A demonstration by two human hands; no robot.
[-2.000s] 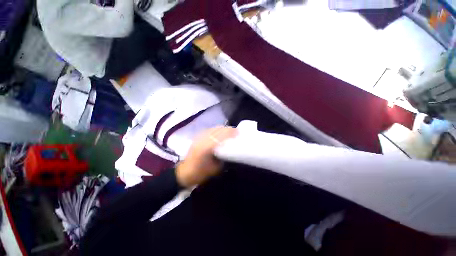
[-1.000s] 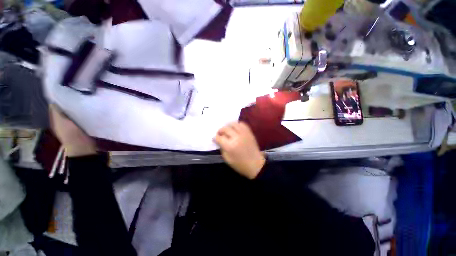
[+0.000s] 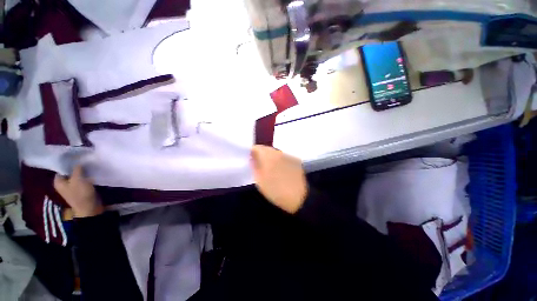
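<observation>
A large white panel (image 3: 129, 167) with maroon strips lies on the sewing table over a maroon panel (image 3: 265, 130), which shows along its front and right edges. My left hand (image 3: 78, 189) is on the panel's front left edge, slightly blurred. My right hand (image 3: 281, 177) holds the right front edge of the cloth, thumb on top. The maroon corner reaches close to the needle area of the sewing machine (image 3: 353, 29). The cloth near the needle is washed out by the lamp.
A smartphone (image 3: 386, 76) with a lit screen lies right of the needle, and a dark maroon handle (image 3: 437, 77) lies beside it. A blue plastic basket (image 3: 491, 206) stands below right, next to white and maroon pieces (image 3: 406, 194). A striped maroon piece (image 3: 36, 206) hangs at left.
Since the first frame, the view has swung from the left side to the machine. Since the second, the white panel lies flatter, and less of the maroon cloth shows by my right hand.
</observation>
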